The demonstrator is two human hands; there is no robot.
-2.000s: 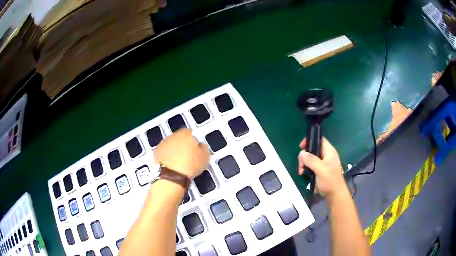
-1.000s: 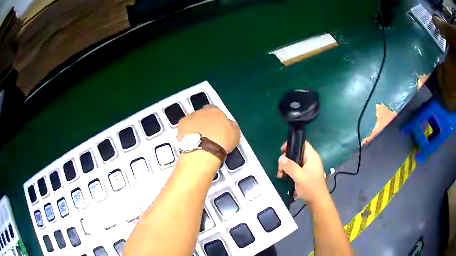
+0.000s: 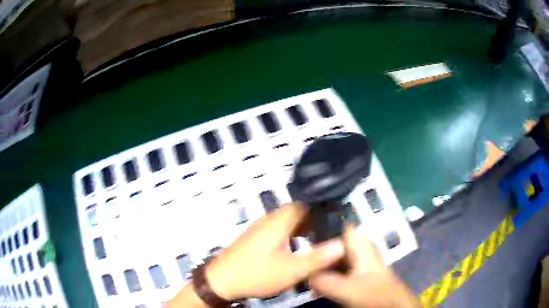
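Note:
The white slotted tray [image 3: 168,240] lies across the middle, with small dark units [image 3: 239,131] in its top row and more in the lower rows. The black barcode scanner [image 3: 334,165] is over the tray's right part, its rounded head facing up the view. My right hand [image 3: 361,277] is closed around its handle. My left hand [image 3: 271,249], with a brown strap at the wrist, is beside the handle and overlaps it and my right hand. The view is blurred, and whether my left fingers grip anything is hidden.
A pale strip [image 3: 420,73] lies on the green mat [image 3: 241,66]. Neighbouring trays are at left [image 3: 21,216] and back left [image 3: 24,111]. Brown cardboard [image 3: 150,27] is at the back. A blue stool [image 3: 527,186] and yellow-black floor tape [image 3: 469,264] are at right.
My right hand has brought the scanner left, from beside the tray to over it. My left hand has left the upper right units and come together with my right. The view has shifted.

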